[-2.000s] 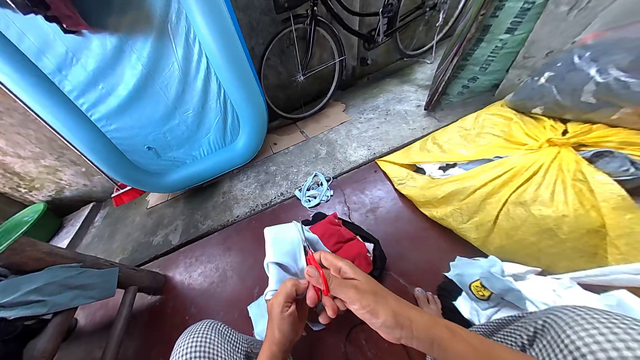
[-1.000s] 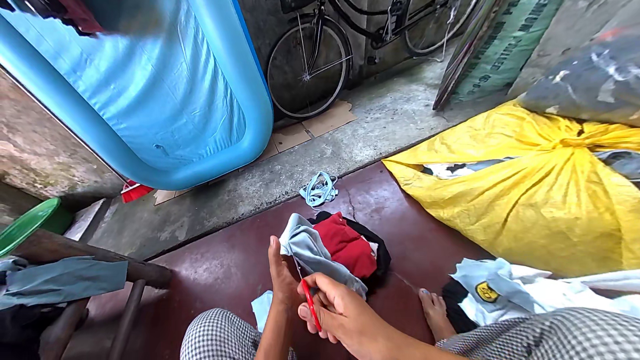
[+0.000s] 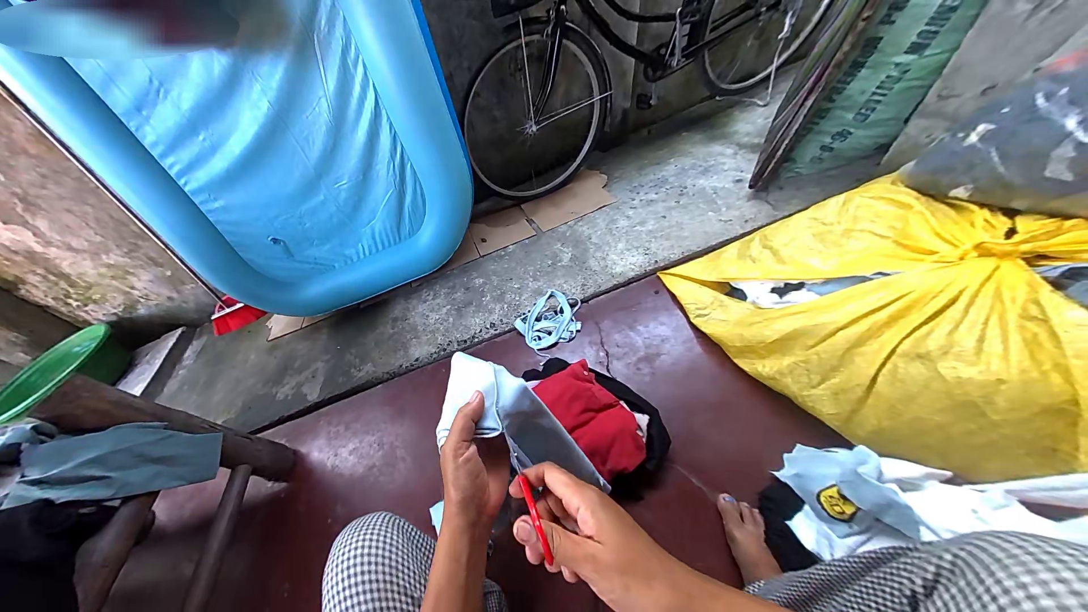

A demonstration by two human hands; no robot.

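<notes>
My left hand (image 3: 472,472) grips a light blue-white cloth (image 3: 476,391), its thumb lying over the fabric. Part of that cloth hangs down to the right in a grey-blue fold. In my right hand (image 3: 578,527) are red-handled scissors (image 3: 535,520), their metal blades pointing up at the cloth's edge beside my left hand. Whether the blades are parted is hard to tell. Just behind the cloth, a red cloth (image 3: 591,416) lies on a black cloth (image 3: 653,425) on the floor. A small heap of pale blue fabric strips (image 3: 550,321) lies farther back.
A yellow sack (image 3: 850,357) of cloth lies at right, with white clothes (image 3: 977,510) bearing a badge nearer my bare foot (image 3: 748,535). At left stand a wooden stool (image 3: 255,450) draped with cloth and a green basin (image 3: 93,361). A blue inflatable pool (image 3: 446,195) and a bicycle (image 3: 535,110) stand behind.
The pale cloth, low over the pile two seconds ago, is now raised in my left hand and refolded. My hands, close together at first, have moved apart; the scissors remain in my right hand.
</notes>
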